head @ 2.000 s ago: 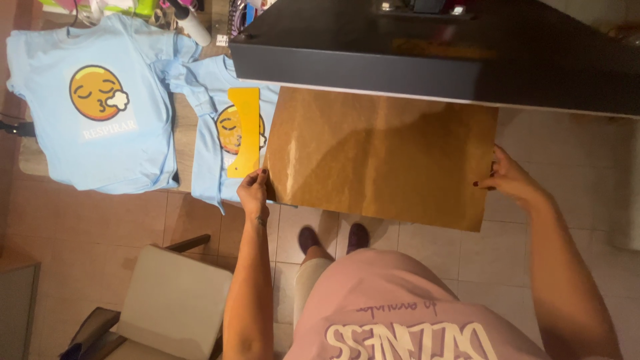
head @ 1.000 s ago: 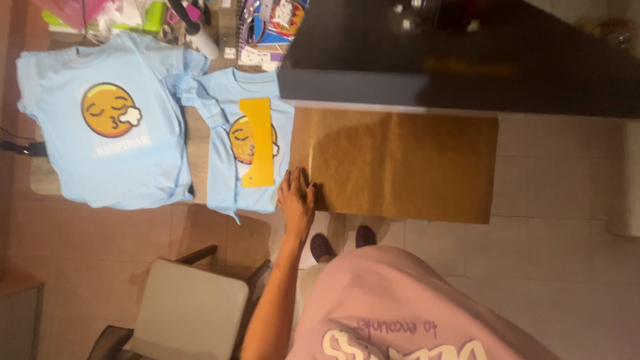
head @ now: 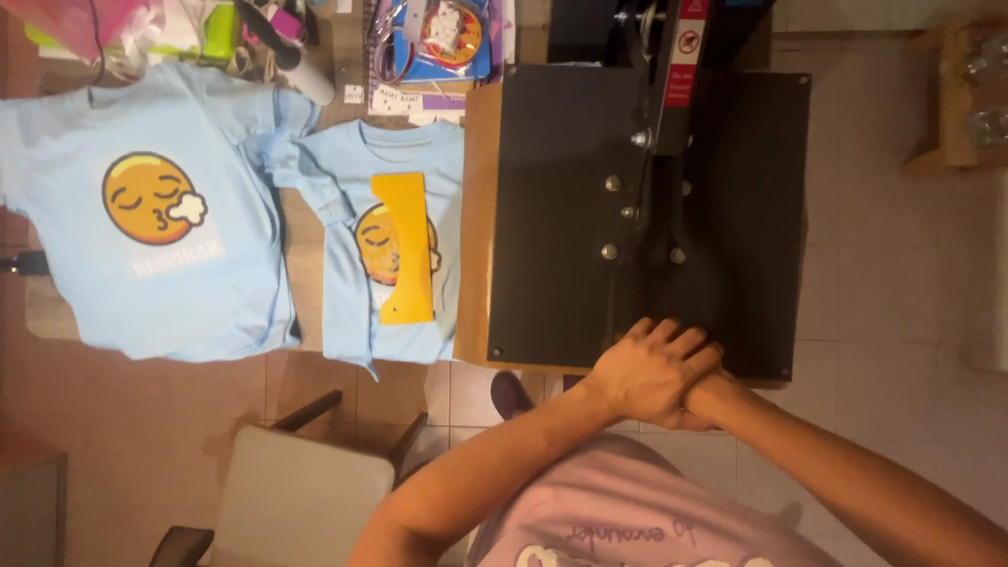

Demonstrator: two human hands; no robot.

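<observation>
The black top plate of a heat press (head: pixel 551 236) lies flat over a brown sheet (head: pixel 476 236), whose left edge shows beside it. At the press's front edge my left hand (head: pixel 650 374) lies over my right hand (head: pixel 701 409); both seem closed around the press's handle, which they hide. To the left, a small light-blue T-shirt (head: pixel 346 307) carries a yellow template (head: pixel 409 252) across its printed emoji face. Farther left lies a larger light-blue T-shirt (head: pixel 228 307) with a similar print.
A spiral notebook and packaged items (head: pixel 449 39) lie behind the small shirt, next to a bottle with a pale body (head: pixel 311 79). An armchair (head: pixel 307 488) stands in front of the table at the left. A wooden crate (head: pixel 972 102) is at the far right.
The press's top plate has come down over the brown sheet. My left hand has moved right from the sheet's left corner, and my right hand is back in view, both together at the press's front.
</observation>
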